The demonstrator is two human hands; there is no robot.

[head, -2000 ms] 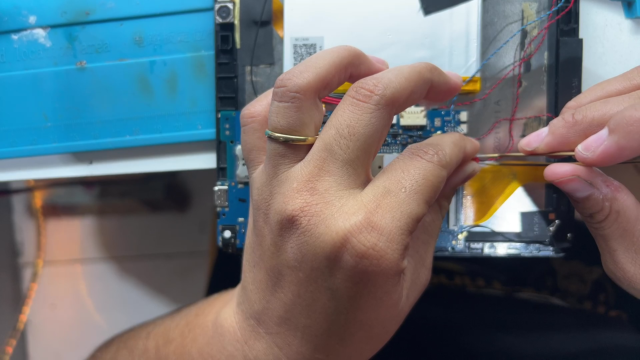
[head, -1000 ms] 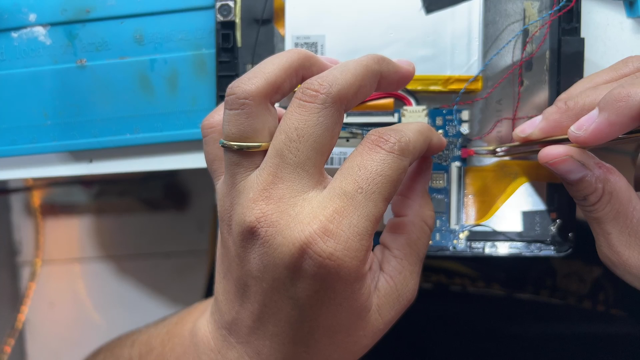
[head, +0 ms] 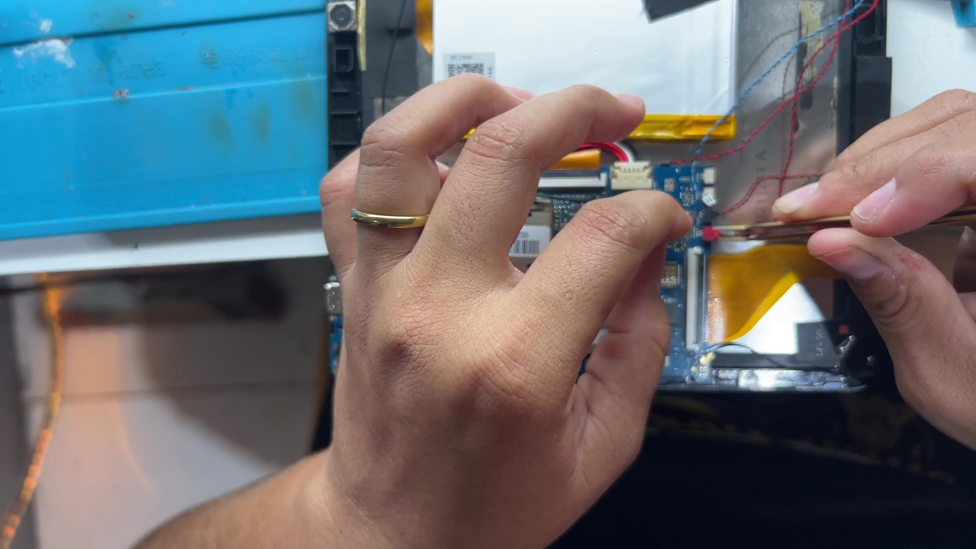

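Observation:
My right hand [head: 907,206] holds metal tweezers [head: 808,226] between thumb and fingers. Their tips are at a small red connector [head: 711,233] by the right edge of a blue circuit board [head: 686,305]. Over the board's left and middle parts spreads my left hand [head: 488,305], with a ring on one finger; its index fingertip is just left of the red connector, and whether it holds anything is hidden. A white wire connector [head: 631,175] with red wires sits at the board's top. Thin twisted red wires [head: 793,114] and blue wires [head: 751,88] run above the tweezers.
A silvery battery pack [head: 579,53] lies above the board in a black device frame [head: 868,99]. An amber flex cable [head: 751,286] is at the board's right. A blue plastic tray or mat [head: 160,130] lies at the left, and an orange-lit cord [head: 53,396] below it.
My left hand has shifted left and its index fingertip has moved away from the tweezers' tips, so more of the board and the red connector show. The tweezers remain in my right hand.

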